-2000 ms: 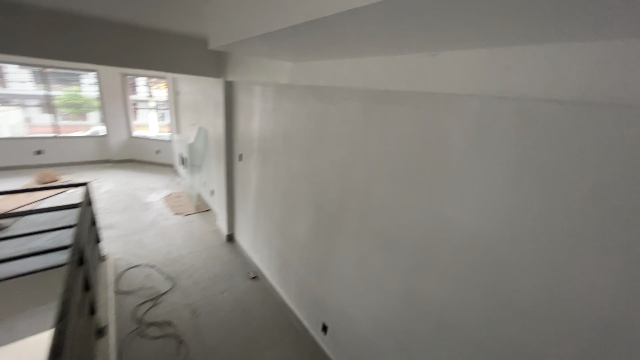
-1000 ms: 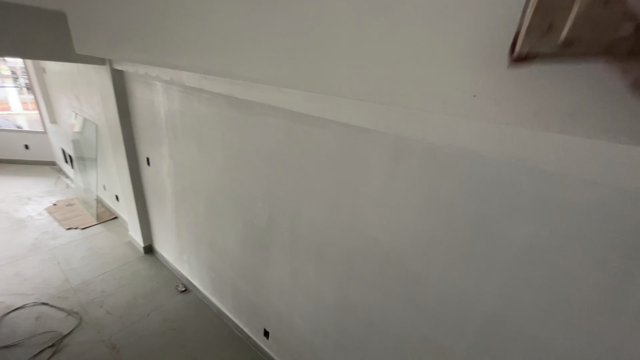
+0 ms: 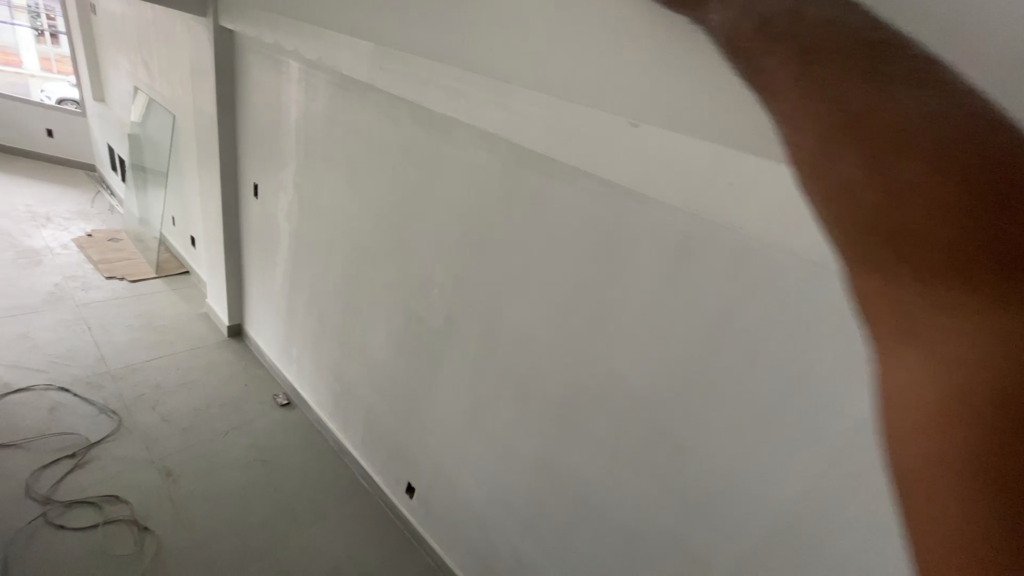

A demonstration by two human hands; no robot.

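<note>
My bare right arm (image 3: 920, 184) rises along the right side of the view, bent, and leaves it at the top. The right hand lies beyond the top edge, so what it holds is hidden. Behind the arm stretches a pale painted wall (image 3: 544, 320) with a sloping, lighter band (image 3: 496, 96) along its upper part. A whitish vertical streak marks the wall's far end. My left hand is out of the picture.
Low at left, a tangled cable (image 3: 80, 504) lies on the grey tiled floor (image 3: 240, 480). Farther off, a glass sheet (image 3: 150, 184) leans by the wall, over flattened cardboard (image 3: 112, 254). Small wall openings, one an outlet box (image 3: 410, 490), show. A window (image 3: 36, 48) is at far left.
The view has swung right. One second ago a blurred brown, flat-looking thing showed at the top right; now the bent arm fills that side. The dark railing at left has gone from view.
</note>
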